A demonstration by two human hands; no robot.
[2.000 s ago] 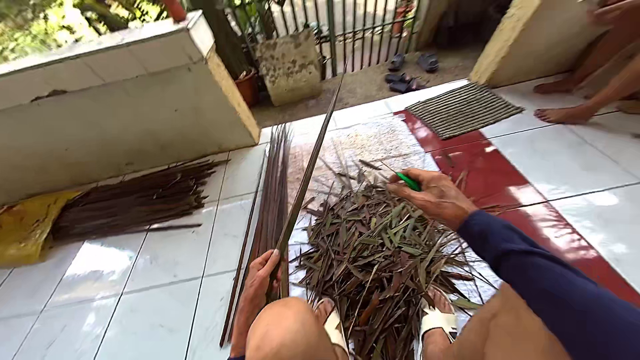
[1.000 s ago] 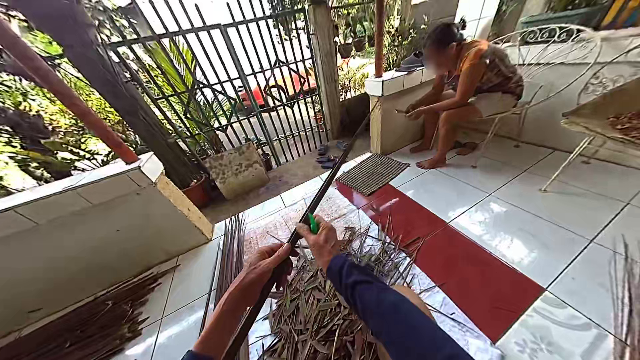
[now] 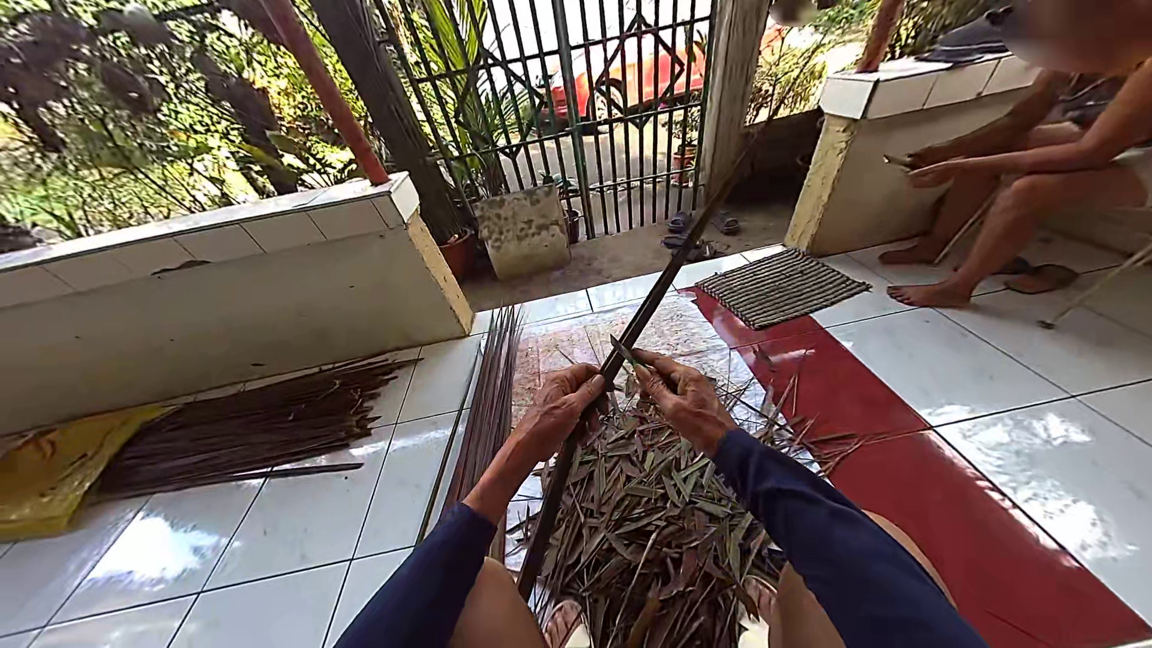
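A long dark palm leaf strip (image 3: 661,292) runs diagonally up from between my legs, and my left hand (image 3: 565,407) is closed around its middle. Just to the right, my right hand (image 3: 681,396) grips a small knife (image 3: 623,349), its blade against the strip; the fingers mostly cover the handle. Under both hands lies a heap of cut leaf pieces (image 3: 666,513) on a printed sheet (image 3: 576,351). A bundle of thin ribs (image 3: 490,396) lies left of the heap. Farther left, a thick bundle of dark leaf strips (image 3: 261,418) rests partly on a yellow plastic sack (image 3: 72,459).
A low wall (image 3: 225,315) bounds the left side, and a metal gate (image 3: 585,117) stands ahead. A striped mat (image 3: 781,286) lies on the tiles, with sandals (image 3: 688,236) beyond it. Another person (image 3: 1035,180) sits at the right, holding something thin.
Two seconds ago my right hand was apart from the strip; now both hands are together at it. My left hand has gone from low on the strip to its middle. The view has shifted.
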